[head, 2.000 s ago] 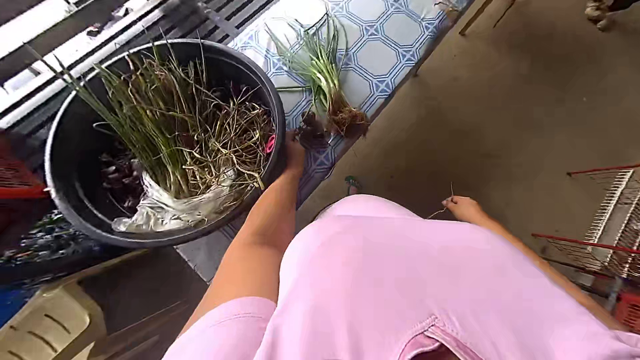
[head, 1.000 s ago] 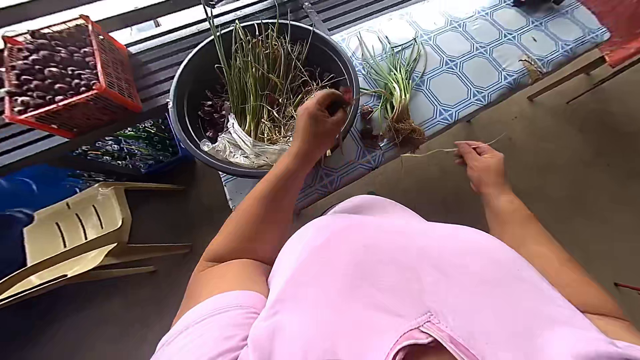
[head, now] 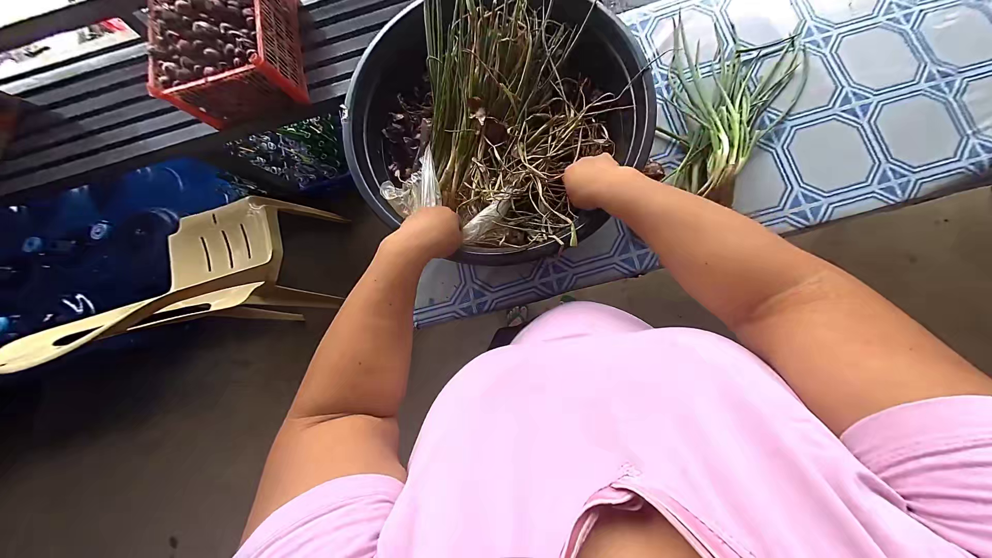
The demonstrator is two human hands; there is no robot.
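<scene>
A round black plastic tub [head: 360, 116] holds green onion stalks [head: 457, 85], tangled dry stems [head: 535, 155] and a clear plastic bag [head: 426, 182]. Both my hands reach into it. My left hand [head: 434, 231] is at the near rim by the bag, fingers hidden beneath it and the stems. Against the dry stems on the right side is my right hand [head: 597, 180]; its fingers are also hidden, so any grip cannot be made out. A bunch of spring onions [head: 725, 128] lies on the patterned tablecloth [head: 833, 159], right of the tub, its root end partly behind my right forearm.
On the dark slatted bench [head: 85, 108] stands a red plastic crate [head: 232, 97] of small dark bulbs. Below it are a beige plastic chair [head: 225, 244] and blue wrapped goods [head: 93, 232]. The tablecloth's near edge runs just below the tub.
My right hand, out over the floor with a thin strand a second ago, is now in the tub. My left hand has moved from the tub's right side to its near rim. The view has shifted.
</scene>
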